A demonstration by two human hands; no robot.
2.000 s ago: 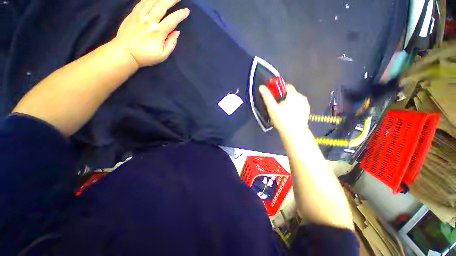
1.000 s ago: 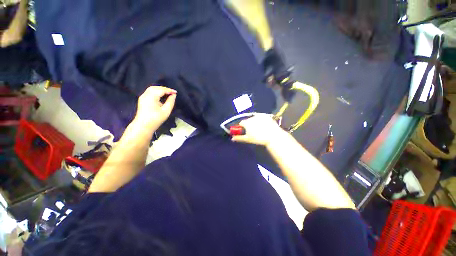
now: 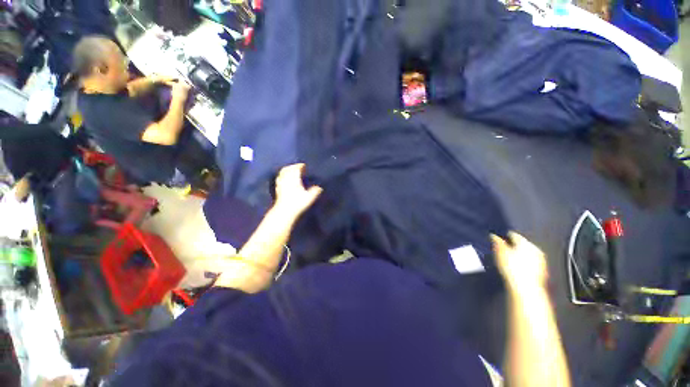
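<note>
A large dark navy garment point(image 3: 408, 189) lies on the dark table cover point(image 3: 522, 174) in front of me, with a square white ticket point(image 3: 466, 259) on it. My left hand point(image 3: 296, 190) is at the garment's left part, thumb and fingers apart; whether it pinches cloth is unclear. My right hand point(image 3: 520, 257) is at the garment's right edge near the ticket, fingers curled; its grip is blurred. The steam iron point(image 3: 593, 261), with pale outline and red handle end, stands on the table to the right of my right hand, touched by neither hand.
A bluish-navy garment heap point(image 3: 548, 79) lies at the far side. A red-pink rectangle point(image 3: 414, 88) lies near it. Yellow hoses point(image 3: 657, 318) run off right of the iron. A person point(image 3: 113, 113) works at another table at left. A red crate point(image 3: 140, 268) stands on the floor at left.
My right hand has let go of the iron, which now rests at the right, and is at the garment's edge. My left hand has moved onto the garment's left part. The view has turned leftward.
</note>
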